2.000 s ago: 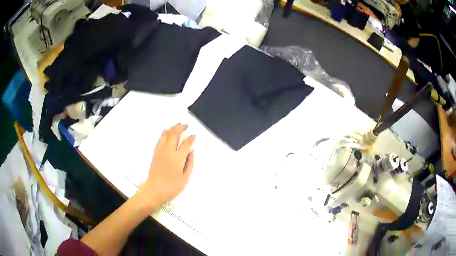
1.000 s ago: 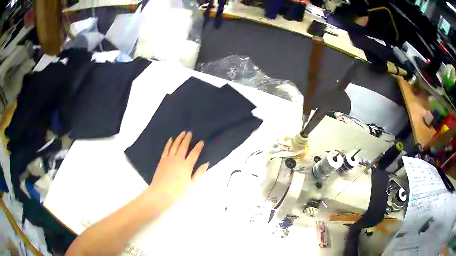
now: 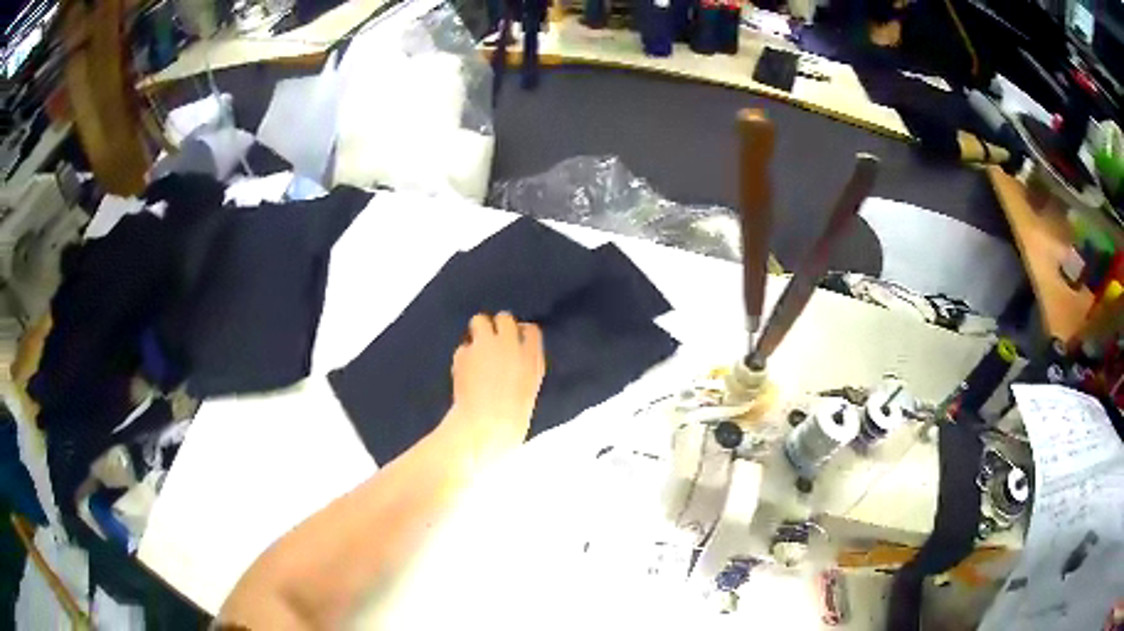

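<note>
A dark cloth panel [image 3: 425, 358] with notched edges lies on the white table [image 3: 234, 493] in the head view. My left hand [image 3: 498, 376] is palm down on the panel, its fingers bent and close together, the forearm coming from the lower left. The fingertips press on the cloth near its middle; whether they pinch it is hidden. My right hand is not in view. The cream-white sewing machine [image 3: 851, 499] stands at the right, its needle area lost in glare.
A dark cloth heap [image 3: 240, 284] lies at the left. Clear plastic [image 3: 616, 197] lies along the table's back edge. Two brown rods [image 3: 756, 222] stand up from the machine head. White thread spools [image 3: 823, 431] sit on the machine. A printed sheet [image 3: 1072, 493] hangs at the far right.
My left hand has moved from the bare table onto the panel, then further across it, and its spread fingers have bent together. The view has turned to the right.
</note>
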